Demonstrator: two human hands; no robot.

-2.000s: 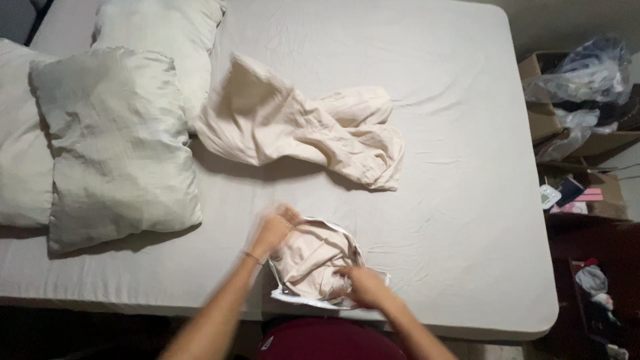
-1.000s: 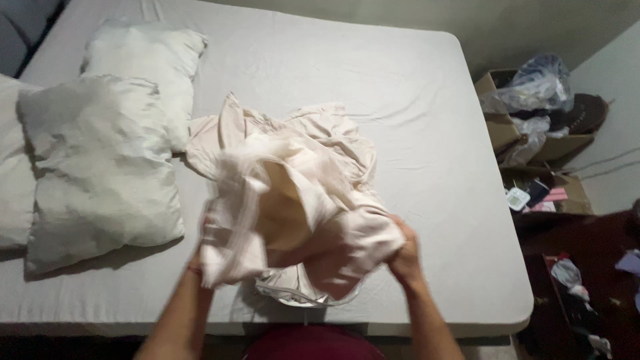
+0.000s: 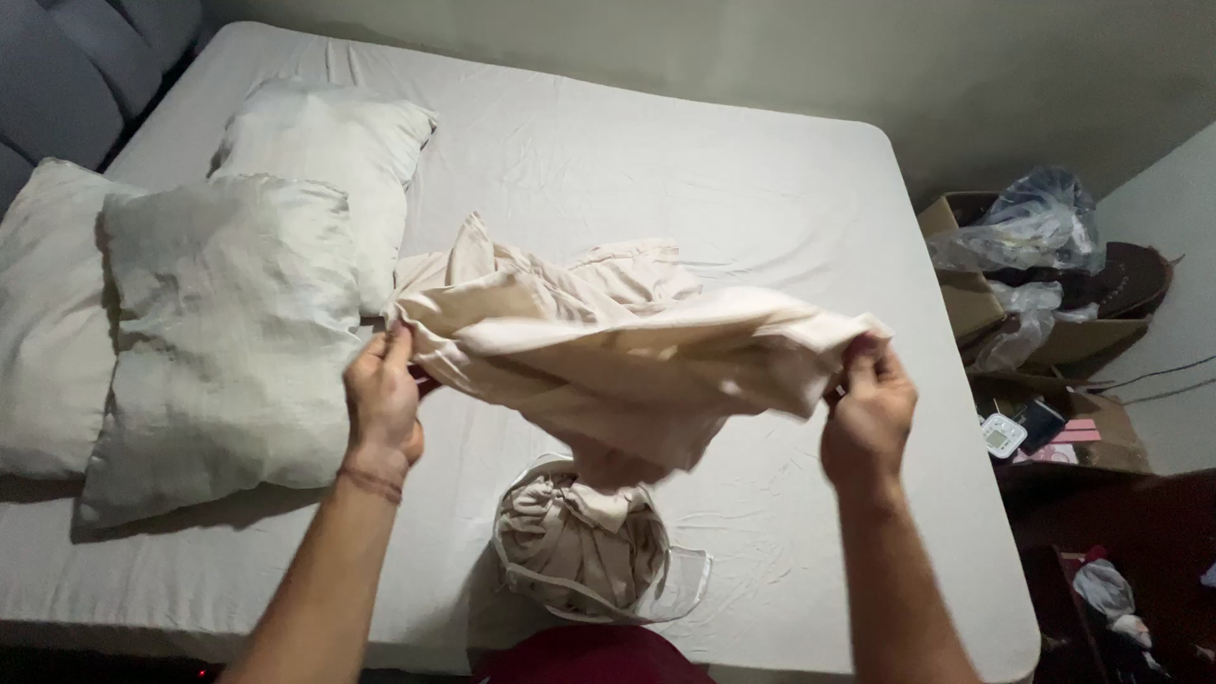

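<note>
A beige cloth hangs stretched between my two hands above the bed. My left hand pinches its left end, close to the pillows. Its right end is gripped by my right hand. Behind it, partly hidden, a second beige cloth lies crumpled on the mattress. Below the held cloth, near the front edge of the bed, stands a round white-rimmed fabric bag, its lid flap folded out to the right. More beige fabric is bunched up inside the bag.
Pale pillows lie at the left of the sheeted mattress. Right of the bed are cardboard boxes with clear plastic bags, and a white device with a small display. A grey padded headboard rises at the upper left.
Two seconds ago my hands were at the bag; they have since lifted a beige cloth above it. Since one second ago the cloth has been spread wider, with my hands farther apart.
</note>
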